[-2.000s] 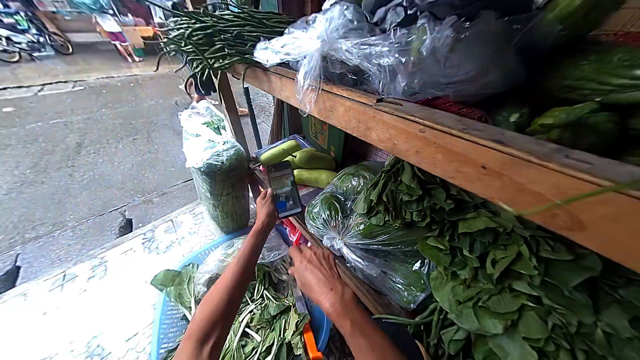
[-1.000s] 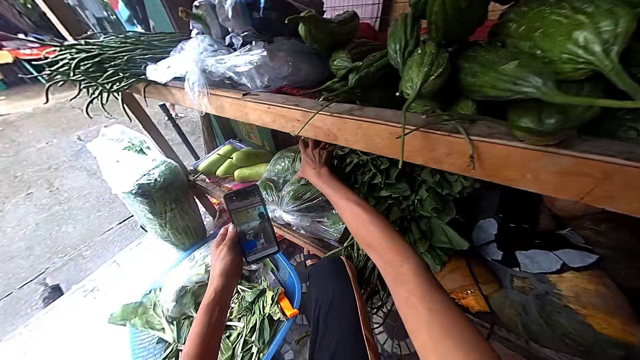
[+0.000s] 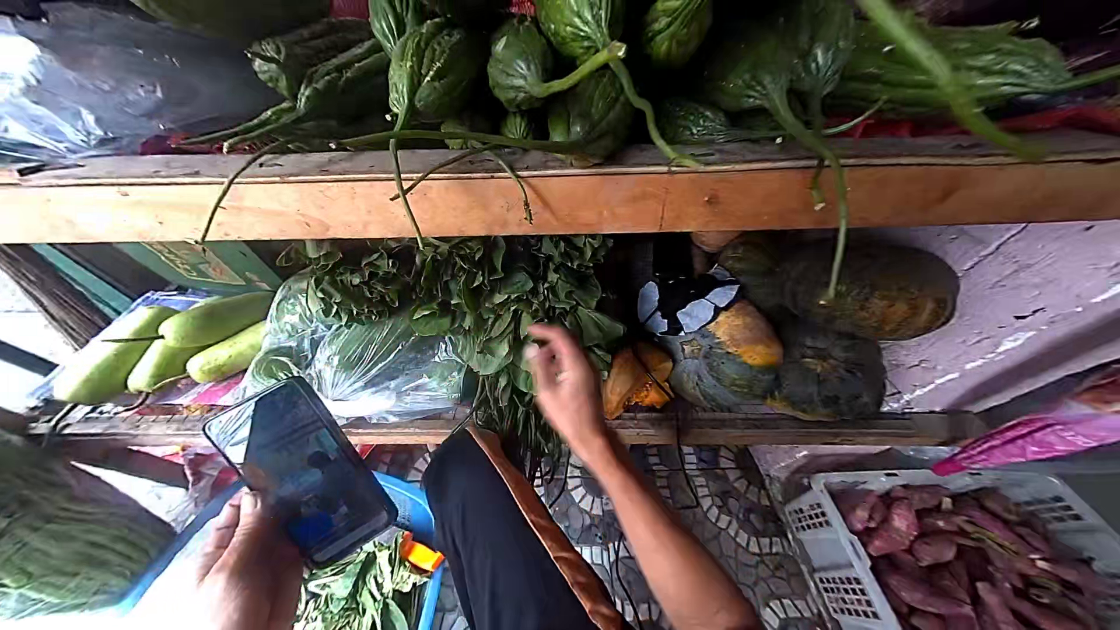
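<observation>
My left hand (image 3: 249,556) holds a smartphone (image 3: 302,472) with its screen lit, tilted, above a blue basin (image 3: 411,507) of leafy greens (image 3: 372,582) at the lower left. Beside the greens in the basin lies an orange-handled tool (image 3: 422,553). My right hand (image 3: 563,381) is in front of a pile of dark leafy greens (image 3: 490,306) on the lower shelf, fingers slightly spread and blurred; whether it touches the leaves I cannot tell. Left of that pile are greens in a clear plastic bag (image 3: 385,367) and several pale green gourds (image 3: 210,321).
A wooden shelf edge (image 3: 560,199) crosses above my hands, with ridged green gourds (image 3: 433,70) and hanging stems over it. Squashes (image 3: 827,367) and a cut orange piece (image 3: 637,378) sit to the right. A white crate (image 3: 844,560) of reddish root vegetables (image 3: 962,551) stands lower right.
The view has swung right along the shelves. My right hand was at the bagged greens one second ago and is now at the leafy pile. The phone stays in my left hand.
</observation>
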